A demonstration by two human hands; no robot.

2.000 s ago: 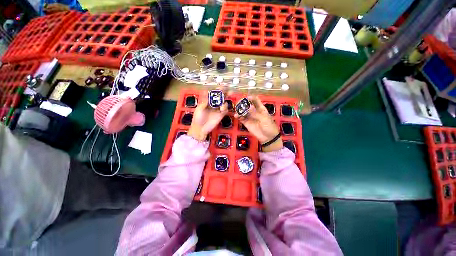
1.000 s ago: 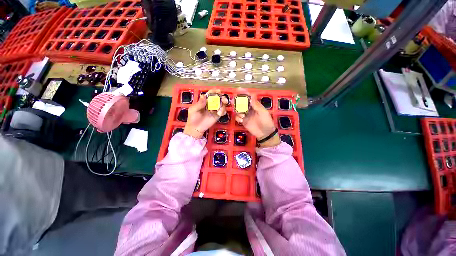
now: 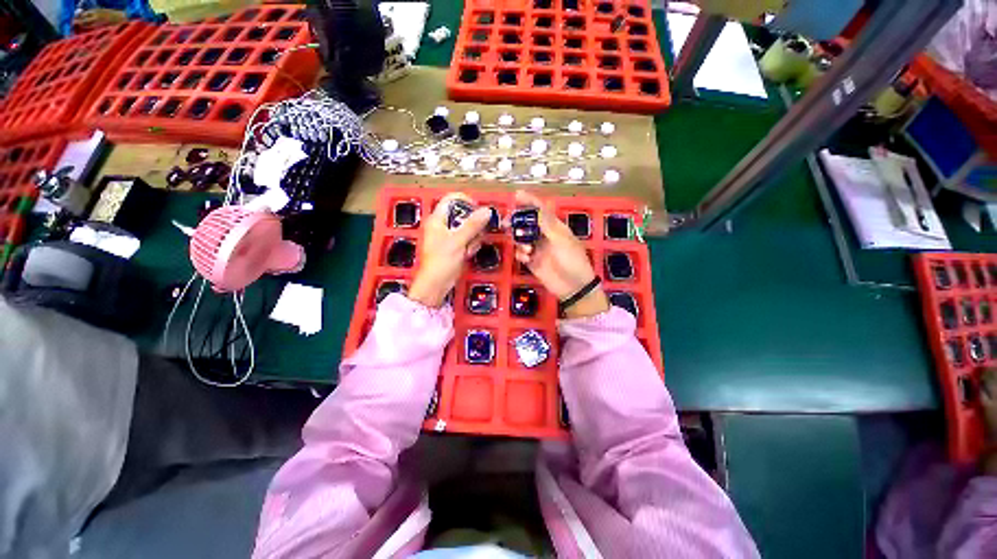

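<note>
My left hand (image 3: 447, 247) holds a small dark smartwatch body (image 3: 459, 213) above the back rows of the red tray (image 3: 472, 429), with the thumb across it. My right hand (image 3: 560, 258) holds a second smartwatch body (image 3: 526, 226), its face dark with a few pale marks. The two watches are side by side and apart. Watches sit in the tray pockets; two in the middle show red marks on dark faces, and one nearer me is bright and tilted (image 3: 531, 348). Two front pockets between my forearms are empty. My hands and sleeves hide some pockets.
A pink fan (image 3: 233, 248) with a white cord and a paper slip (image 3: 298, 308) lie left of the tray. White discs on a brown board (image 3: 634, 147) and another red tray (image 3: 559, 49) are behind. A grey post (image 3: 822, 120) slants at right. Another person's hand (image 3: 987, 399) is at the right edge.
Both held watch faces were yellow a second ago and are now dark. My left thumb has moved over its watch. Another person's hand has appeared at the right edge.
</note>
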